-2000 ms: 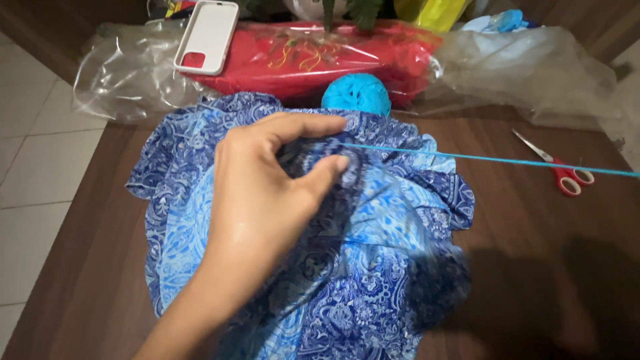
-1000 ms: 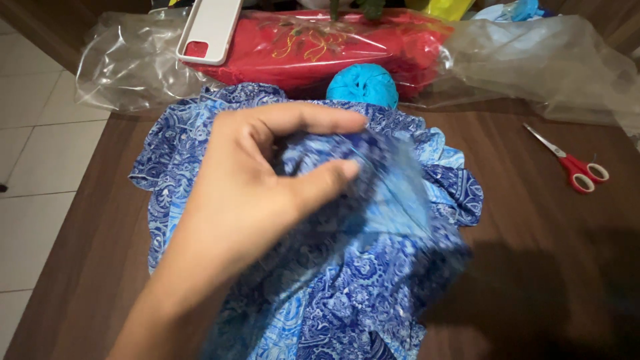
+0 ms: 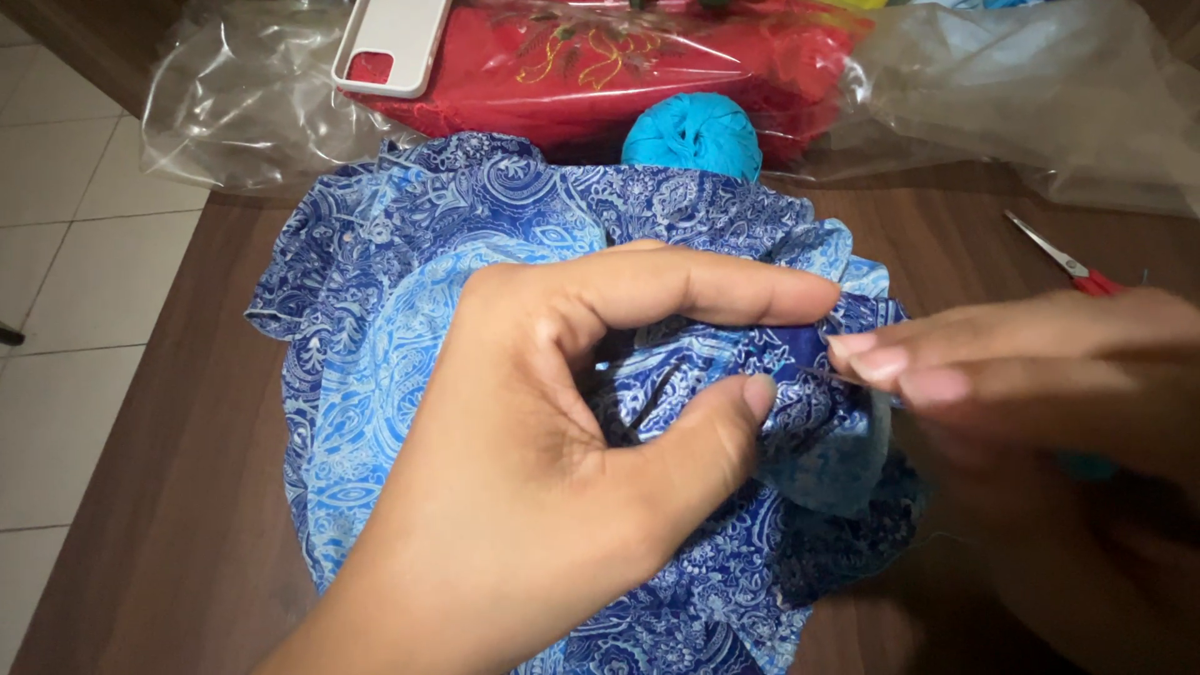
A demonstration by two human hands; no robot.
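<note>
Blue paisley fabric [image 3: 469, 225] lies bunched across the middle of the view. My left hand [image 3: 600, 412] holds a fold of it between thumb and forefinger, the edge lifted toward the right. Close by on the right, my right hand [image 3: 1050, 375] pinches a thin needle [image 3: 830, 375] whose tip points at the held fold. A bit of light blue thread [image 3: 778, 361] shows on the fold near my left thumb. Behind the fabric sits a ball of turquoise yarn [image 3: 692, 136]. Shadow hides the lower part of my right hand.
Red-handled scissors [image 3: 1064, 258] lie on the brown wooden table [image 3: 159, 450] at the right, partly behind my right hand. Along the back are a clear plastic bag [image 3: 1012, 94] with red embroidered cloth [image 3: 525, 66], and a white phone case [image 3: 394, 47] on top. Floor tiles show at left.
My right hand has come in from the right with the needle. Two seconds ago a turquoise thread stretched rightward from the fold; it no longer shows that way. My left hand still holds the fabric.
</note>
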